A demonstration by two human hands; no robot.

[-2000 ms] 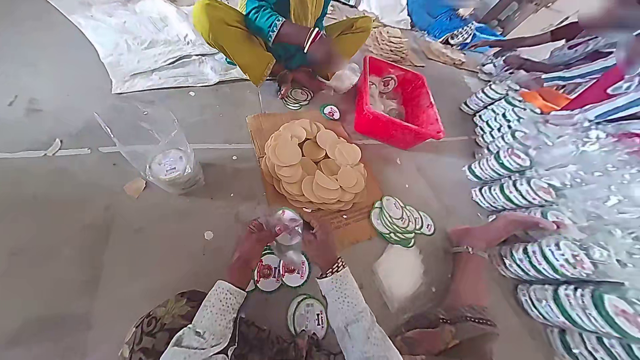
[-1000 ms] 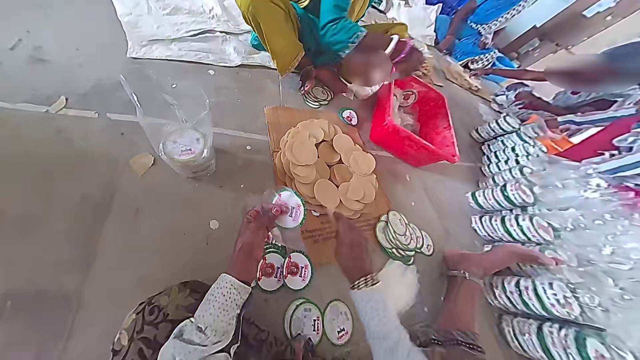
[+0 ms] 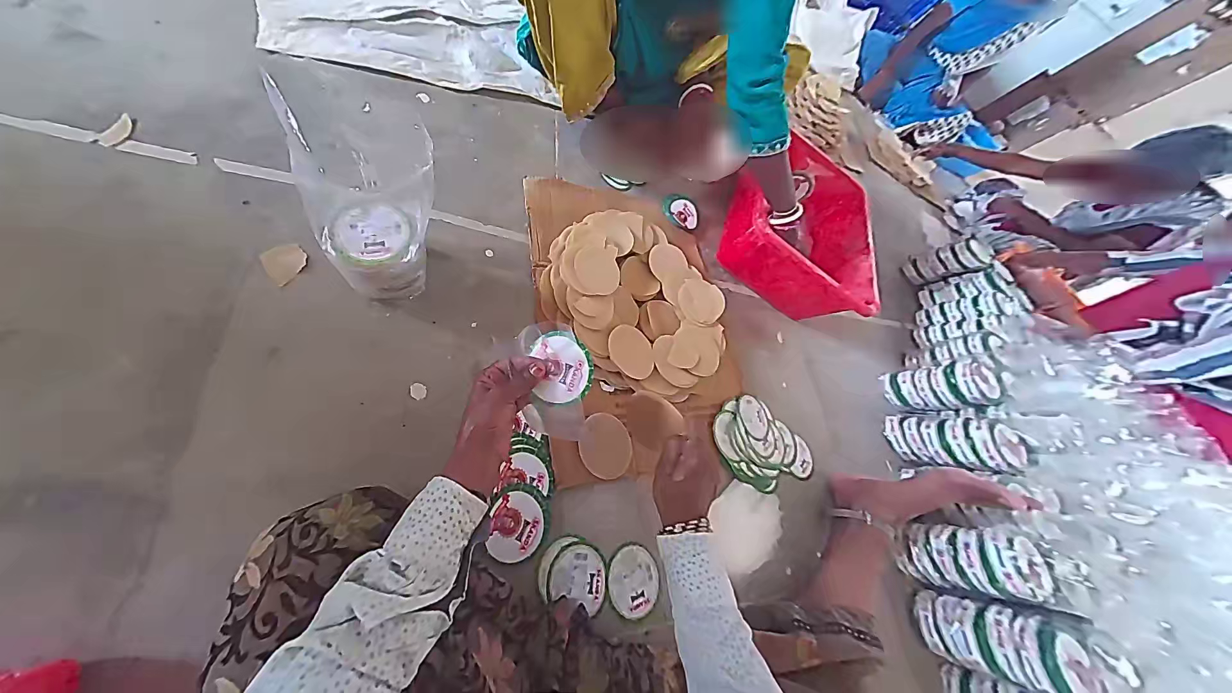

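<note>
My left hand pinches a round printed label with a green rim, with clear plastic film around it. My right hand holds a tan disc by its edge, beside another tan disc lying at the cardboard's lower edge. A heap of tan discs covers the cardboard sheet. Printed round labels lie below my left hand, and more lie near my lap. Right of my right hand are a loose pile of green-rimmed discs and a white sheet or pile.
A person in teal sits opposite, one hand in a red plastic tub. A clear bag with labelled discs stands at left. Rows of packed discs line the right, near my foot. Other people sit at upper right.
My right hand, over the heap a second ago, is now lower with a tan disc. The person opposite has reached into the red tub.
</note>
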